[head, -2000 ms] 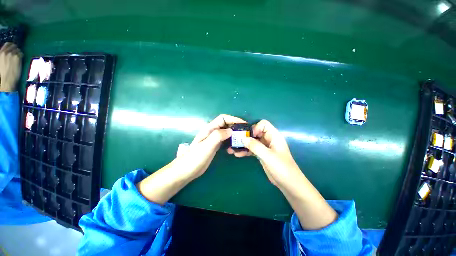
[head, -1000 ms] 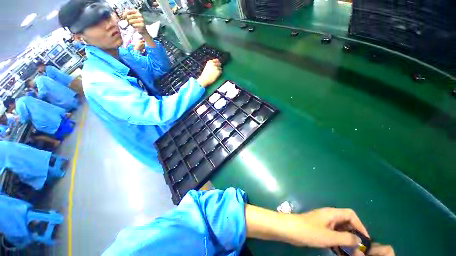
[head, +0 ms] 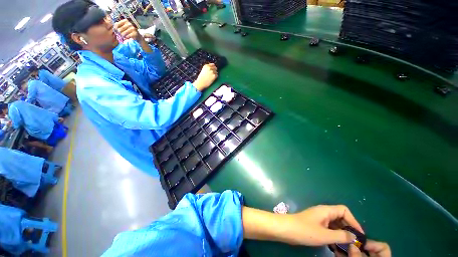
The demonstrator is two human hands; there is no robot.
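Note:
A small black housing (head: 357,234) with a bit of orange-yellow and a pale surface in it is at the lower right. My left hand (head: 321,226) holds its left side, with the fingers curled over the back. My right hand (head: 374,248) shows only as fingers at the bottom edge, touching the housing's right and near side; the rest is cut off. A crumpled pale pinkish piece (head: 281,208) lies on the green surface just beyond my left wrist.
A black tray (head: 211,135) with white pieces in its top pockets lies left of my hands. A person in a blue smock (head: 120,100) sits beyond it, by another black tray (head: 173,75). Small dark units (head: 333,50) line the far strip before stacked trays (head: 402,30).
The view has swung left from the bench to the neighbouring person, then shifted slightly. The housing stays between my hands. The neighbour's head has turned more to the side.

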